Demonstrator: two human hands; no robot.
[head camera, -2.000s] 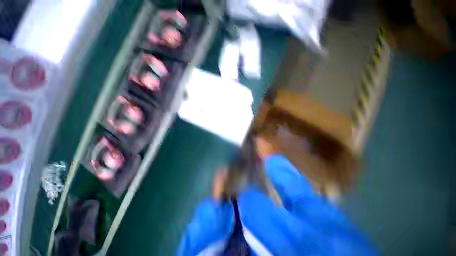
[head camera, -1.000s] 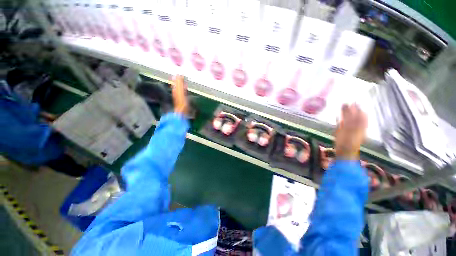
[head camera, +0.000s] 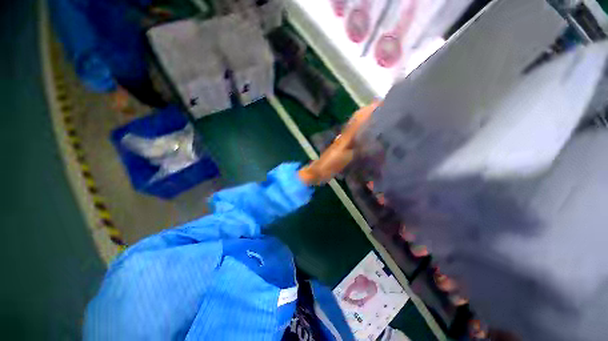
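A large grey-white card thing (head camera: 480, 180), blurred and close to the camera, fills the right side. It looks like flat carton blanks, raised over the belt. My left hand (head camera: 337, 150) reaches over the belt rail and holds its left edge, with the fingertips partly hidden. My right hand is not in view. Pink headphones (head camera: 445, 280) on dark bags lie along the belt, partly covered by the card. A flat white blank with a pink headphone picture (head camera: 360, 290) lies on the green work surface near me.
Open grey-white cartons (head camera: 212, 63) stand at the upper left. A blue bin (head camera: 167, 156) with crumpled clear plastic is on the floor at left. Another person's blue sleeve (head camera: 97, 50) shows at the top left. A white shelf (head camera: 333, 53) with pink-printed boxes is at the top. Yellow-black tape edges the floor.
The view has turned and moved. The large grey-white card thing now covers the right side, and my left hand is on its edge. My right hand has gone out of sight.
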